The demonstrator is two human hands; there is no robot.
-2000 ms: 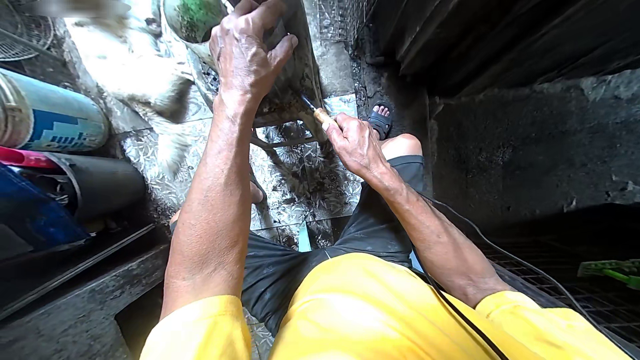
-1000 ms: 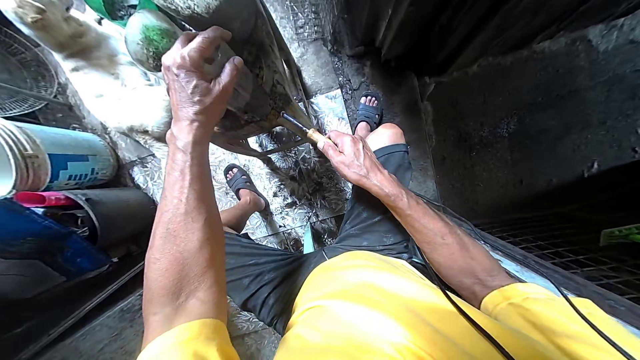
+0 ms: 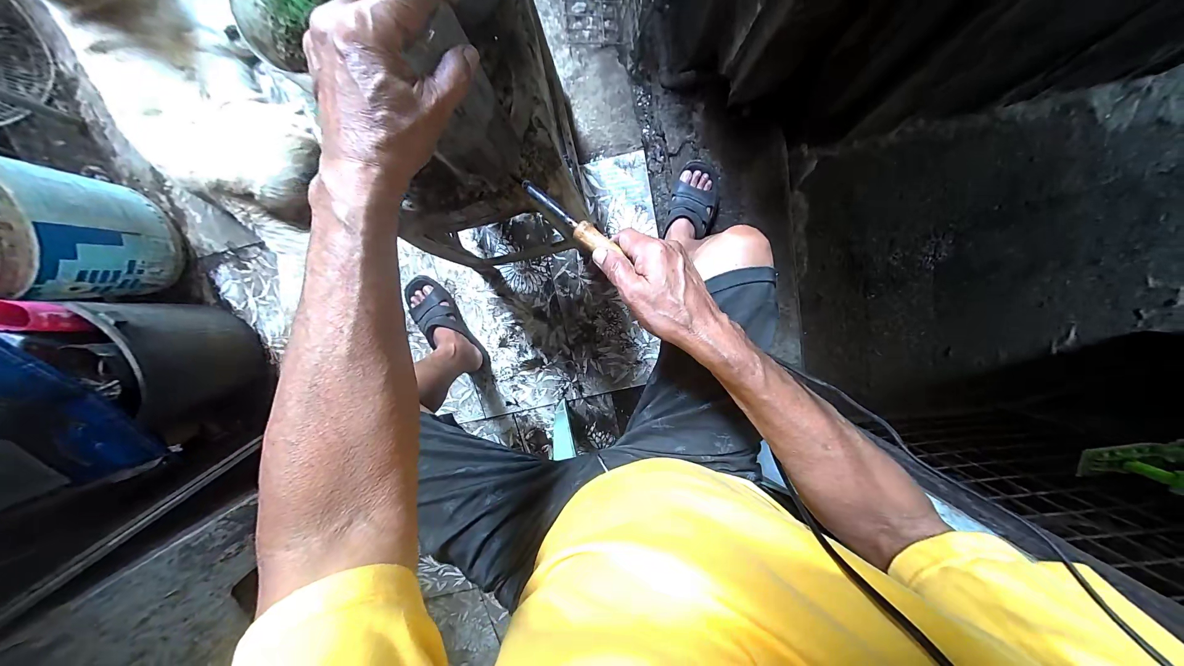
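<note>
At the upper left, my left hand [image 3: 375, 92] is bent over the top of a worn, dark wooden stand or stump [image 3: 499, 120], beside a grey flat surface [image 3: 462, 106]. Its fingertips are cut off or hidden, so its hold cannot be told. My right hand [image 3: 657, 282] grips the light wooden handle of a tool [image 3: 592, 238] with a slim dark metal shaft. The shaft points up and left, its tip at the near right part of the stand. A round, pale object with green on it [image 3: 277, 32] lies just left of my left hand.
A white-furred animal [image 3: 203, 129] lies at the upper left. Below it are a white and blue bucket [image 3: 102, 231], a dark bin [image 3: 194, 356] and a blue container [image 3: 69, 407]. My sandalled feet rest on patterned floor tiles [image 3: 518, 361]. A black cord [image 3: 832, 555] runs along my right arm.
My left hand and forearm have moved left since the oldest frame, where the forearm covered my left foot. My right hand has kept its hold on the wooden-handled tool.
</note>
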